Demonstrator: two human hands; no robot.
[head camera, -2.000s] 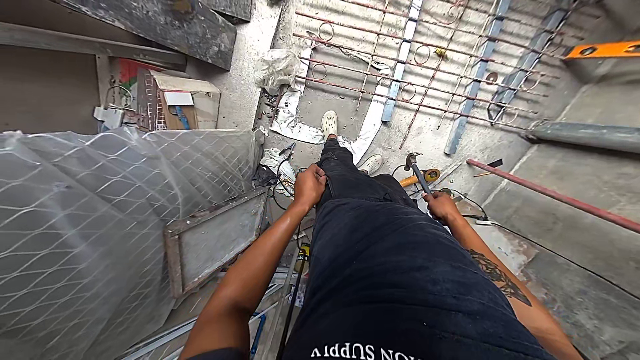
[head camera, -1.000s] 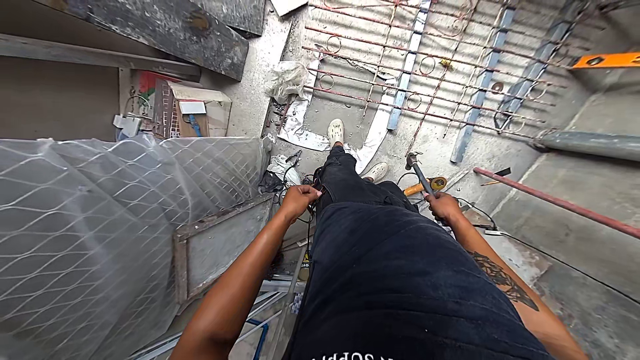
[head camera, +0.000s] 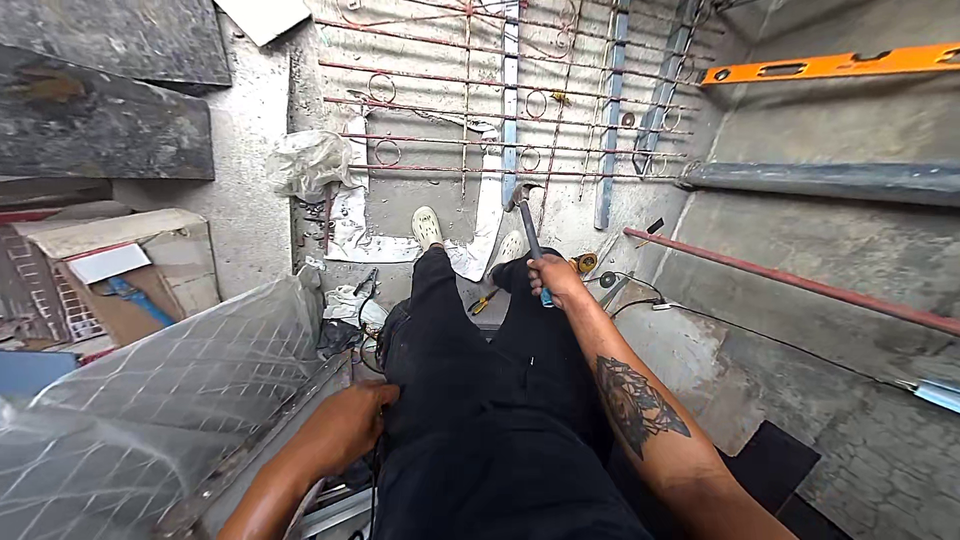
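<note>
My right hand (head camera: 551, 276) is closed round the handle of a claw hammer (head camera: 529, 225), whose head points up toward the metal grille (head camera: 465, 112) on the floor. My left hand (head camera: 367, 420) is at the side of my dark trousers, its fingers bent; whether it holds anything there is hidden. Pliers with yellow handles (head camera: 482, 302) lie on the floor between my legs. A yellow and black tool (head camera: 586, 262), partly hidden, lies just past my right hand. White sheeting (head camera: 480, 247) lies around my shoes.
An orange spirit level (head camera: 832, 67) is at the upper right, above a grey pipe (head camera: 825, 182) and a red metal bar (head camera: 787, 276). A black cable (head camera: 787, 343) crosses the right side. Plastic-covered mesh (head camera: 217, 375) and a cardboard box (head camera: 180, 247) stand left, below dark boards (head camera: 97, 112).
My left hand has moved down from the front of my thigh to the side of my trousers. My right hand has swung inward in front of my leg with the hammer. The view has shifted.
</note>
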